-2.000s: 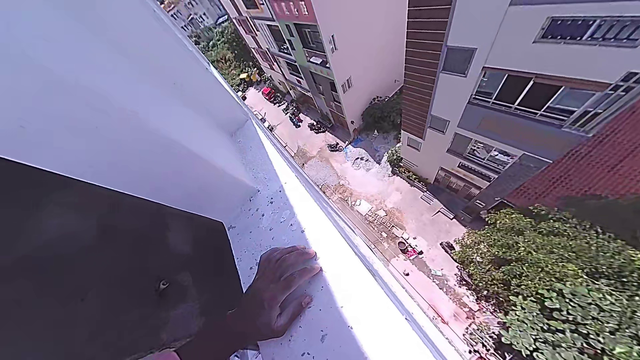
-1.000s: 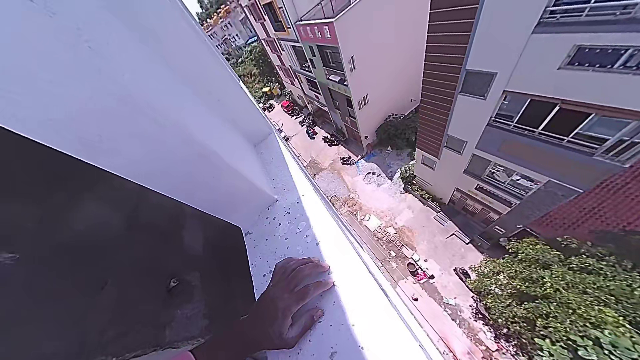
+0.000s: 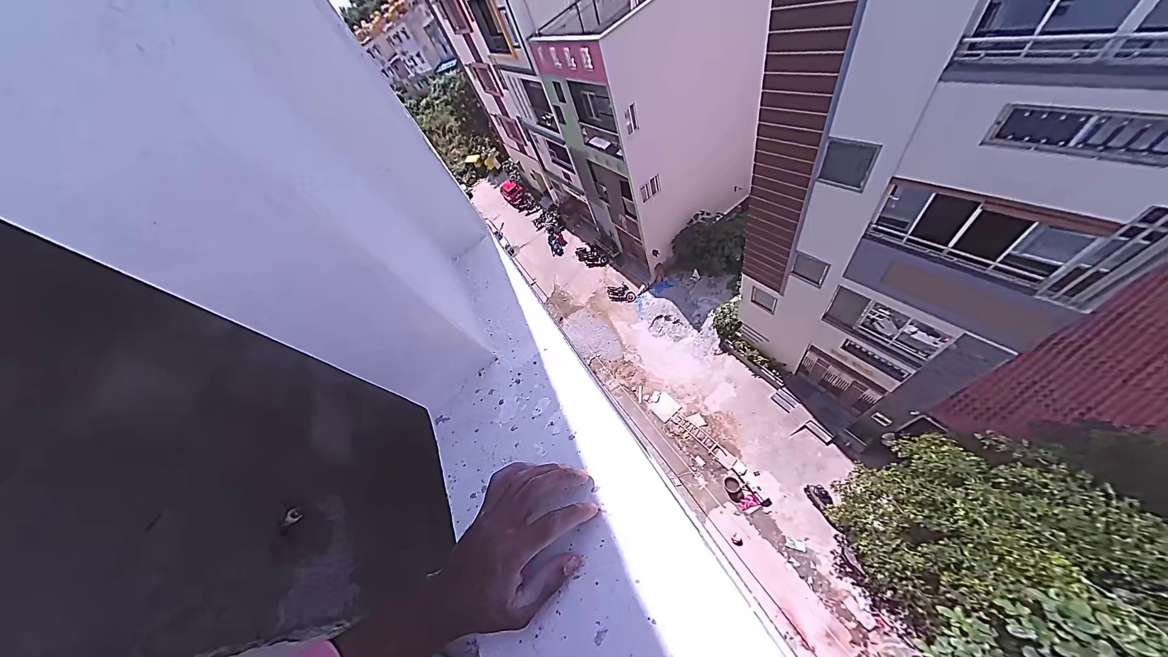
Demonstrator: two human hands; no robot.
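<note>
My left hand [image 3: 520, 547] reaches in from the bottom left and rests palm down on a white painted ledge [image 3: 516, 411]. Its fingers are slightly bent and apart, with the fingertips near the line where shade meets bright sunlight. Nothing is held in it. Specks and spots mark the ledge around the hand. Beside the wrist, on the left, is a dark grey surface [image 3: 182, 438] with a small fitting or plug [image 3: 292, 517] in it. My right hand is out of view.
A white wall [image 3: 274, 182] rises from the ledge's far end. Beyond the ledge's outer edge is a long drop to a street [image 3: 675, 365] with rubble, a ladder-like frame [image 3: 703, 438] and parked motorbikes. Buildings [image 3: 693, 119] and a leafy tree [image 3: 1004, 520] stand across from it.
My left hand stays on the ledge in much the same pose. The view has shifted slightly.
</note>
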